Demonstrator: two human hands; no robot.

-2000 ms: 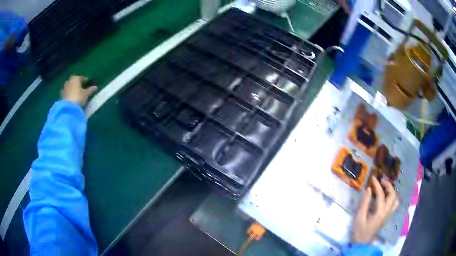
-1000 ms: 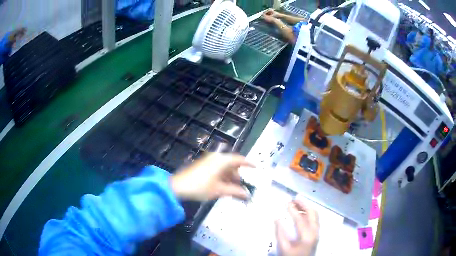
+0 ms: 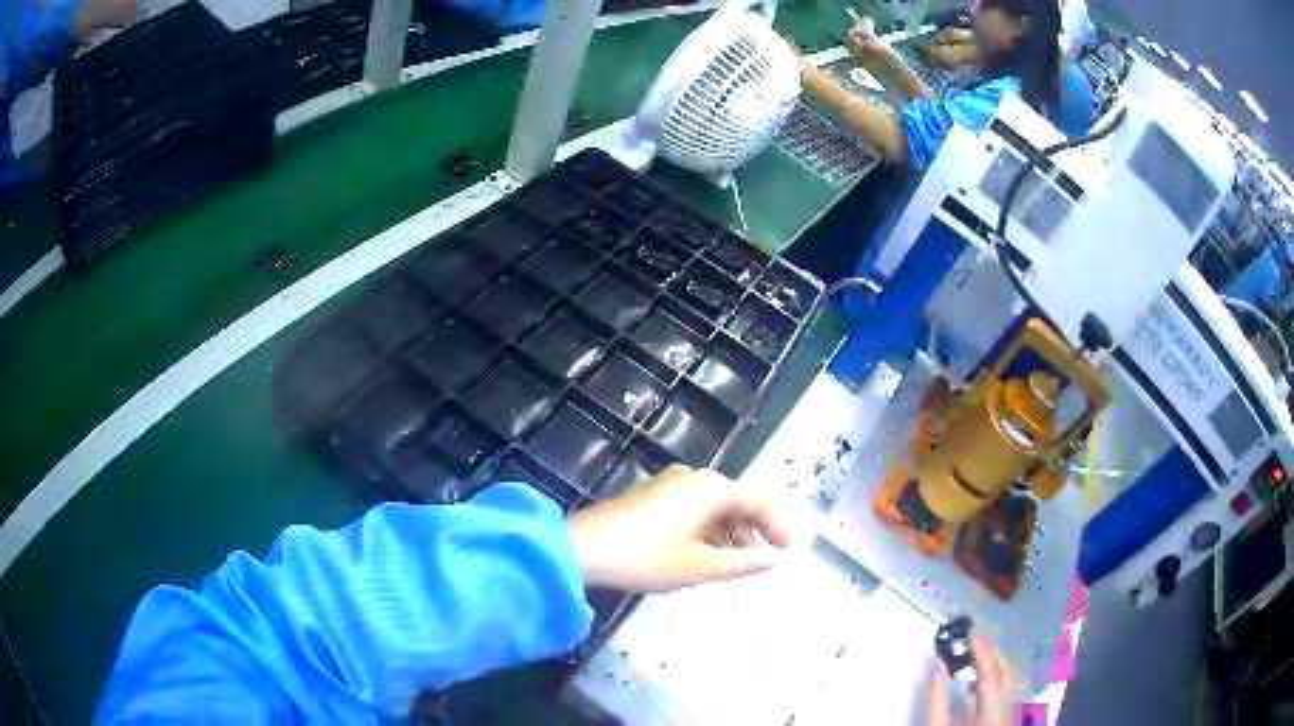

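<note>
My right hand, cut off by the bottom edge, holds a small black part with a pale shiny spot between thumb and finger. My left hand is over the white table, fingers curled, thumb and fingertips near each other; whether it holds anything cannot be told. The gold-brass press head is down over the orange fixtures and hides part of them. The fixtures sit on the grey base plate.
The black blister tray lies left of the table. A white fan stands behind it. The green conveyor carries loose dark parts and stacked trays. A person works at the back. The control panel is right.
The press head has come down over the fixtures. My right hand now shows a black part, lower right. My left hand came from the conveyor to over the table. The view has shifted.
</note>
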